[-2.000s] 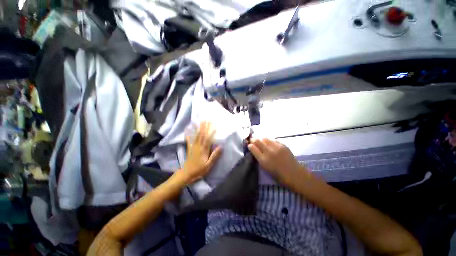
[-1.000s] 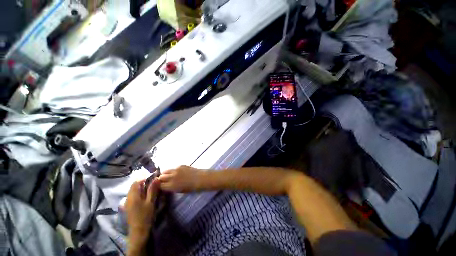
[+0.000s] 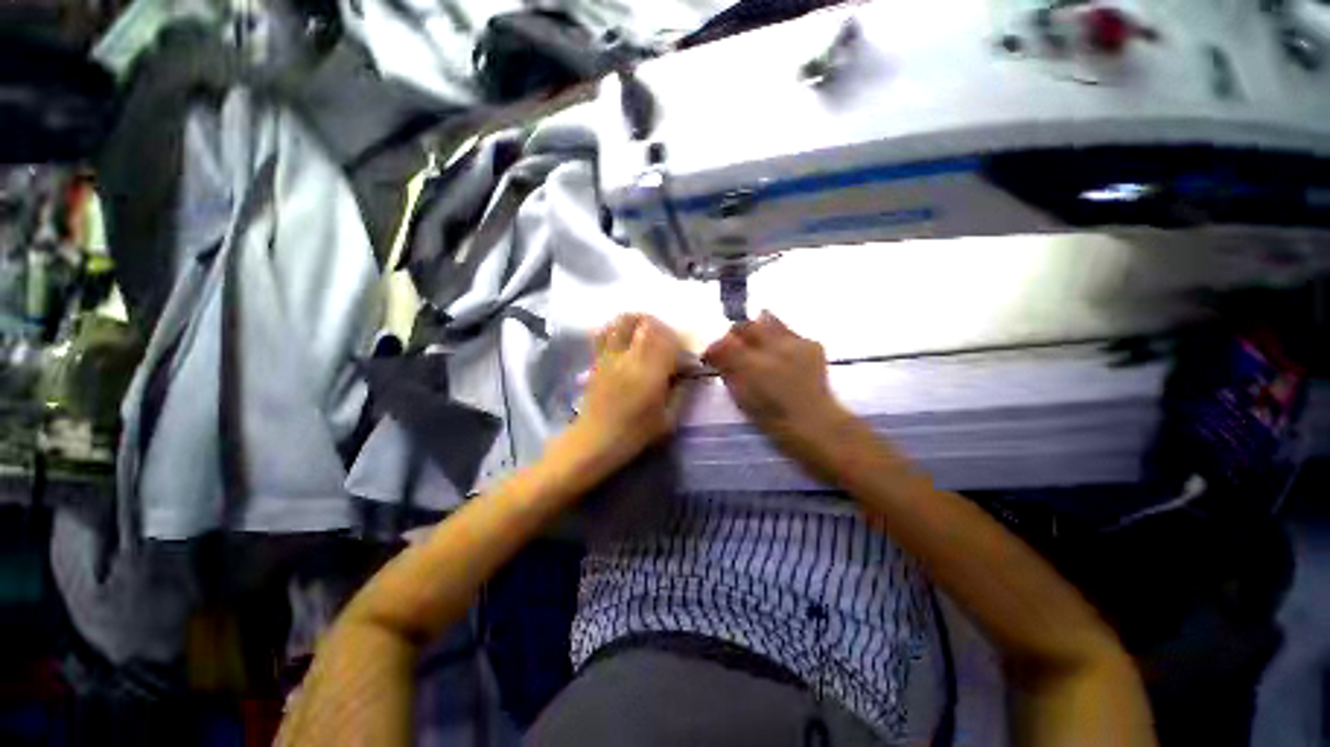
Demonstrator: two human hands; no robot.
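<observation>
The light grey and dark grey garment (image 3: 547, 263) lies bunched on the machine bed, left of and under the needle area. My left hand (image 3: 638, 382) pinches its edge just below the presser foot (image 3: 734, 286). My right hand (image 3: 769, 377) pinches the same edge close beside it, with the fingertips of both hands nearly touching. A dark grey part hangs below my left hand over the table's front edge. The fingers partly hide the gripped edge, and the picture is blurred.
The white sewing machine head (image 3: 904, 132) spans the upper right. More light and dark grey garments (image 3: 277, 336) hang at the left. A lit smartphone (image 3: 1257, 382) with a white cable is at the far right. Striped lap cloth (image 3: 773, 584) lies below the table edge.
The view swung right and back left. Against two seconds ago, my left hand has moved from lying flat on the cloth to pinching its edge beside my right hand.
</observation>
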